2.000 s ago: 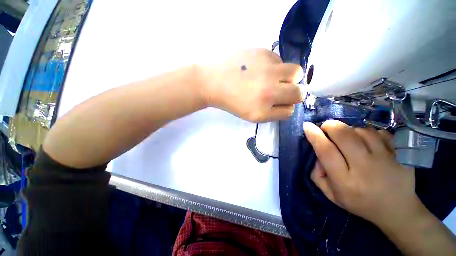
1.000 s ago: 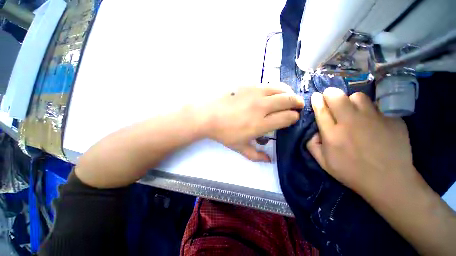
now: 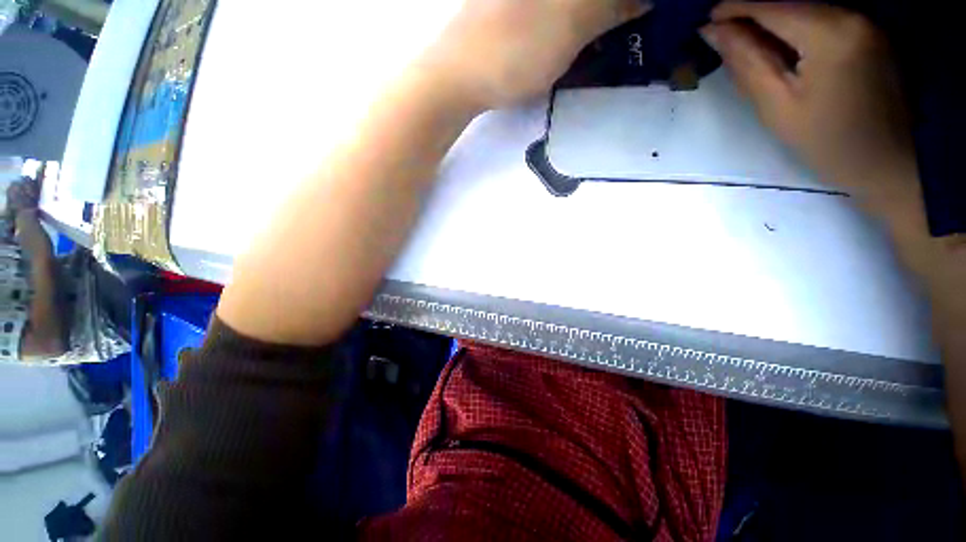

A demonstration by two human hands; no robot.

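Observation:
A dark navy garment (image 3: 678,32) lies at the top edge of the view, partly cut off. A black label (image 3: 634,49) with pale lettering shows on it between my hands. My left hand (image 3: 530,42) is blurred and cut off by the top edge, with its fingertips at the garment's left part. My right hand (image 3: 805,74) is at the garment's right part, thumb and forefinger at the cloth. More dark cloth (image 3: 943,138) hangs at the right edge. The machine head and needle are out of view.
The white table (image 3: 657,244) has a slide cover outline and a ruler strip (image 3: 636,355) along its front edge. Red checked cloth (image 3: 572,434) lies on my lap. Taped cardboard (image 3: 148,148) and a blue crate (image 3: 159,349) are at left. Another person's arm (image 3: 40,275) shows at far left.
The view has shifted so the sewing machine has left it. The garment no longer hangs over the table's front edge near my right hand; both hands are now higher in the view, with the label showing.

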